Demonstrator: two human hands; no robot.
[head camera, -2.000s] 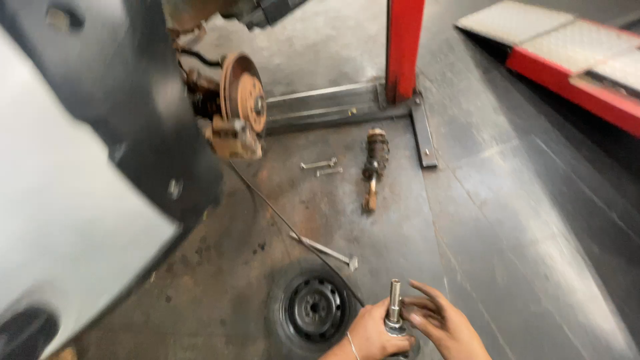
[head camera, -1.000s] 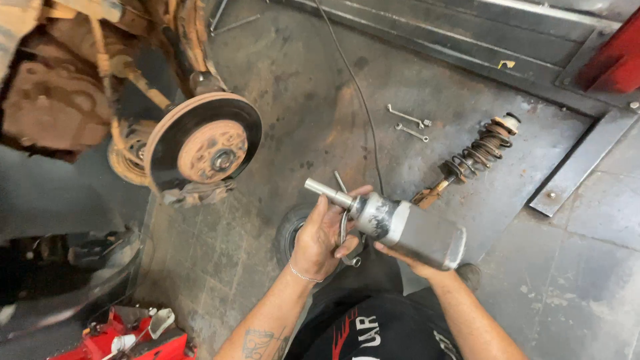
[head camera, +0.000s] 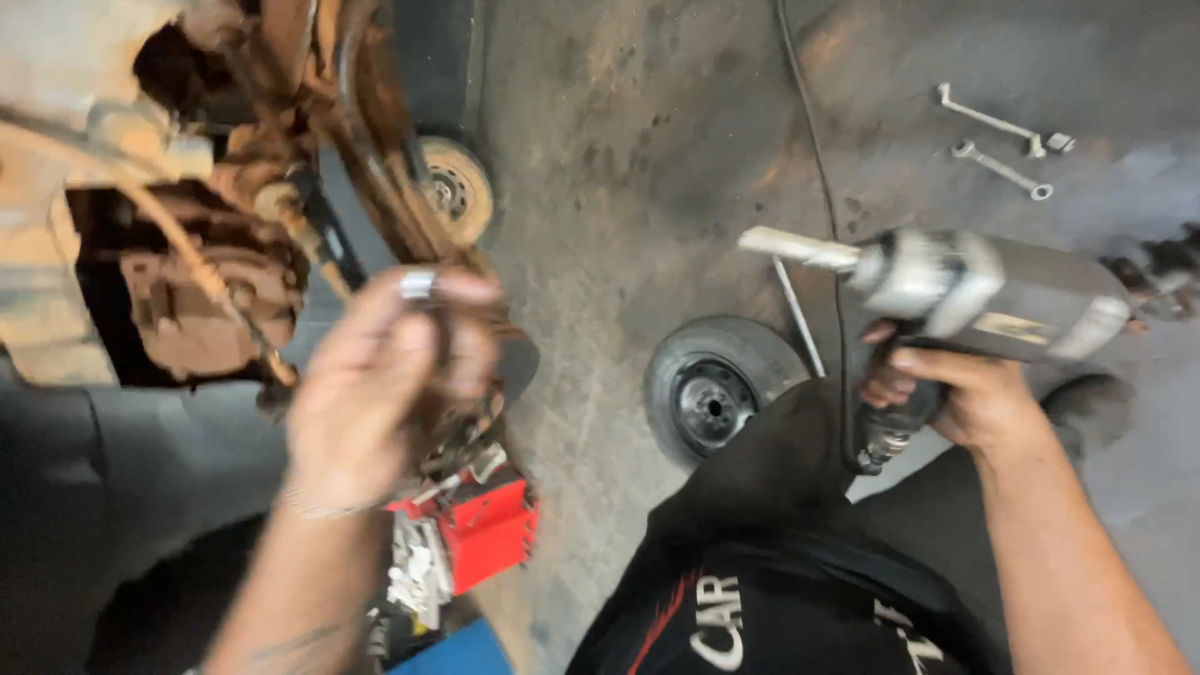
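Observation:
My right hand (head camera: 975, 394) grips the handle of an air impact wrench (head camera: 1012, 291), with a long metal socket or extension (head camera: 797, 248) at its nose pointing left. An air hose fitting (head camera: 881, 450) sits under the handle. My left hand (head camera: 384, 375) is raised at the left, blurred, in front of the rusty suspension and hub parts (head camera: 366, 178) of a raised car. A ring shows on it. Its fingers are curled, and blur hides whether anything is between them. A rusty steering or drive shaft part (head camera: 309, 234) lies just above that hand.
On the floor are two wrenches (head camera: 1003, 173), a wheel with a black steel rim (head camera: 712, 403), a metal bar (head camera: 799, 314) and a black air hose (head camera: 816, 141). A coil-spring strut (head camera: 1162, 272) lies at the right edge. A red toolbox (head camera: 487, 534) with tools stands below my left hand.
My left hand has left the impact wrench and moved left to the suspension. My right hand now holds the tool by its handle alone. The view has shifted closer to the car.

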